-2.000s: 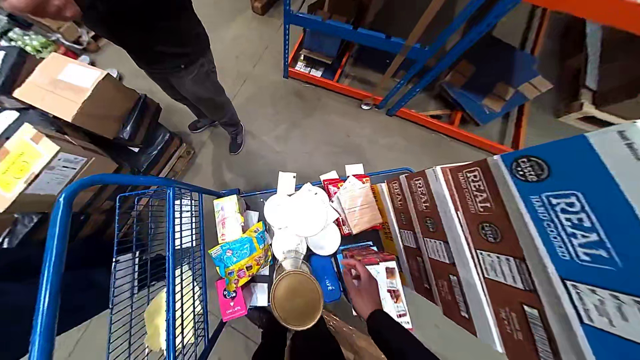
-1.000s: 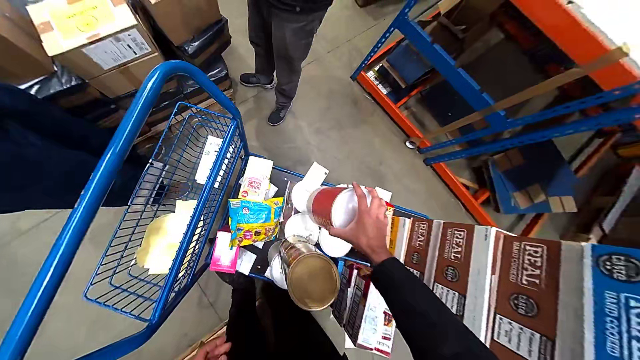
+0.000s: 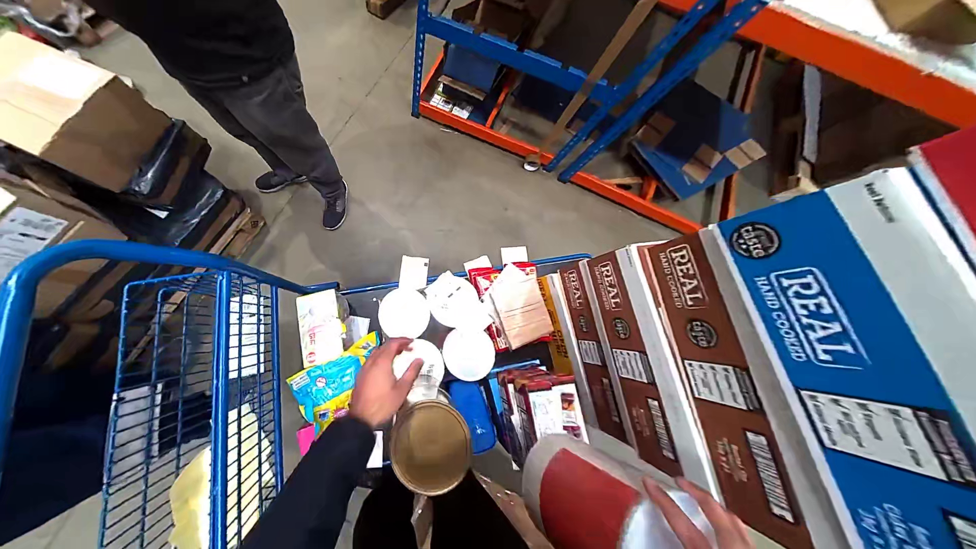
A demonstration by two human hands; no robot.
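My left hand touches one of several white round lids in the blue cart, beside a tub with a gold-brown lid. At the lower right, my right hand holds a large red and white cylindrical container. Around the lids lie a blue and yellow snack bag, a white pouch, a brown paper packet, a blue case and red and white boxes.
The cart's wire basket is at left. REAL crisp cartons line the right. A person stands beyond, near stacked cardboard boxes. Blue and orange racking stands behind.
The red and white container has moved from over the cart to the lower right, still in my right hand. My left hand has come up from the lower edge to the lids. The view has shifted.
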